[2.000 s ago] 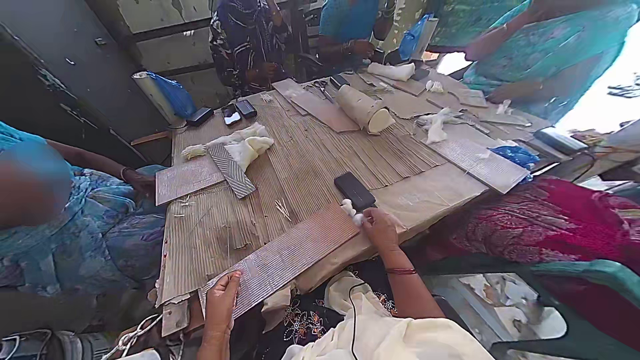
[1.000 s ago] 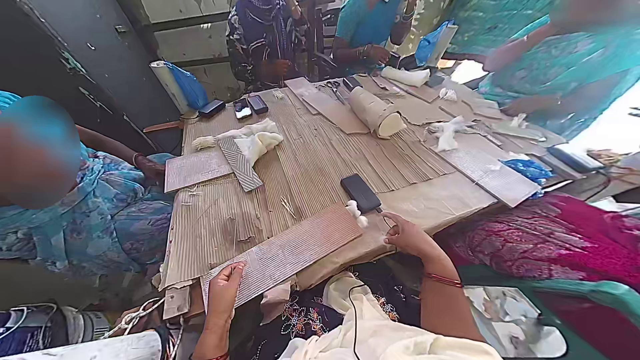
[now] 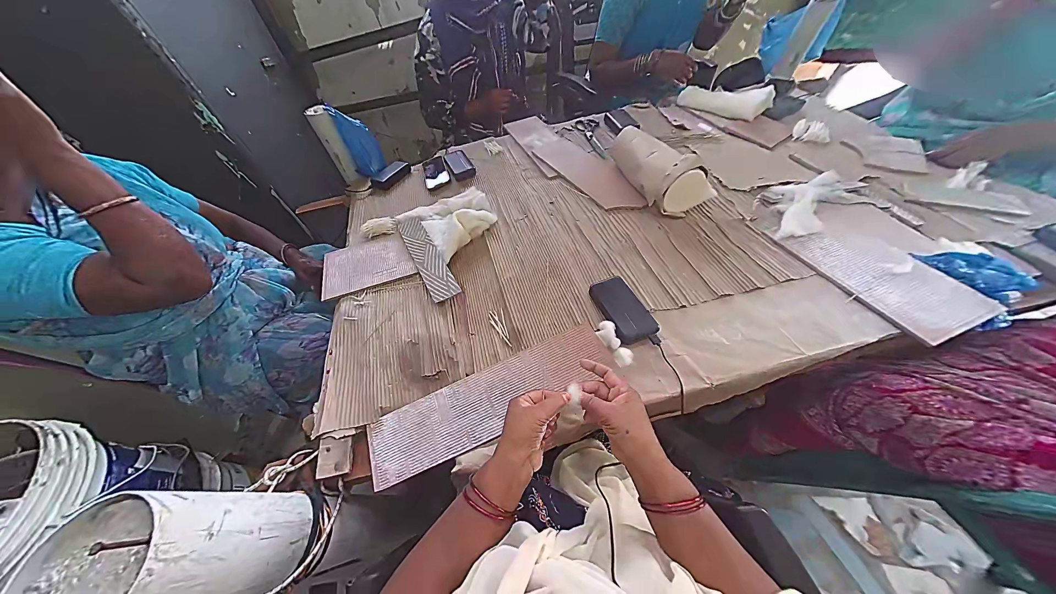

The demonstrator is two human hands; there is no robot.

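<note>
My left hand (image 3: 532, 422) and my right hand (image 3: 609, 406) meet at the near edge of the table, pinching a small tuft of white cotton (image 3: 574, 396) between their fingertips. Just beyond them lies a flat ribbed board (image 3: 478, 404), its surface shiny at the left and browner at the right. Small cotton balls (image 3: 609, 334) rest at the board's right end, beside a black power bank (image 3: 623, 309) with a thin cable running off the table edge. Thin sticks (image 3: 500, 327) lie behind the board.
Corrugated cardboard (image 3: 544, 239) covers the table. Farther back are a cotton bundle (image 3: 466, 223), a patterned strip (image 3: 429, 260), phones (image 3: 436, 173), a wrapped roll (image 3: 660, 169) and scissors (image 3: 590, 136). Another ribbed board (image 3: 899, 276) lies right. Several people sit around. White buckets (image 3: 231, 536) stand lower left.
My left hand has let go of the ribbed board's left end and moved right. My right hand has come away from the cotton balls near the power bank. Both now meet at a cotton tuft.
</note>
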